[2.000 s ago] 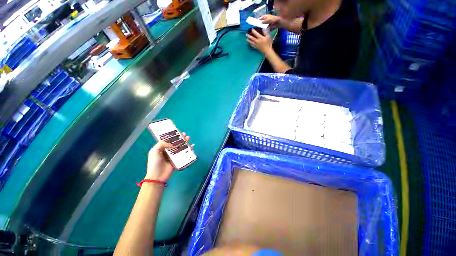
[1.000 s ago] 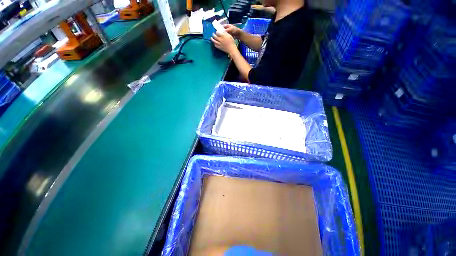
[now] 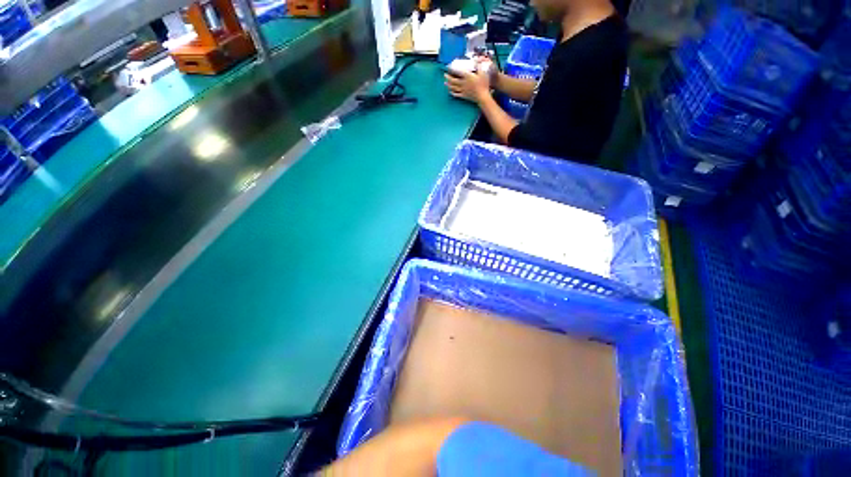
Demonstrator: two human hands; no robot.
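Neither of my hands is in view. Bare skin and a blue cloth edge (image 3: 504, 452) show at the bottom; I cannot tell which body part this is. Nearest in front is a blue crate (image 3: 655, 373) lined with clear film. A flat brown cardboard sheet (image 3: 509, 368) covers its bottom. A second film-lined blue crate (image 3: 523, 272) stands just beyond it and holds white flat parts (image 3: 532, 224).
The green bench top (image 3: 252, 307) curves along the left beside a dark conveyor (image 3: 140, 233). Black cords (image 3: 397, 95) and crumpled clear plastic (image 3: 321, 129) lie farther up. A black cable (image 3: 187, 433) crosses lower left. A person in black (image 3: 583, 88) works beyond; blue crates (image 3: 746, 74) are stacked right.
The hand with the smartphone, seen two seconds ago, has left the picture. The view has shifted. More skin and blue cloth show at the bottom, and the black cable shows at lower left.
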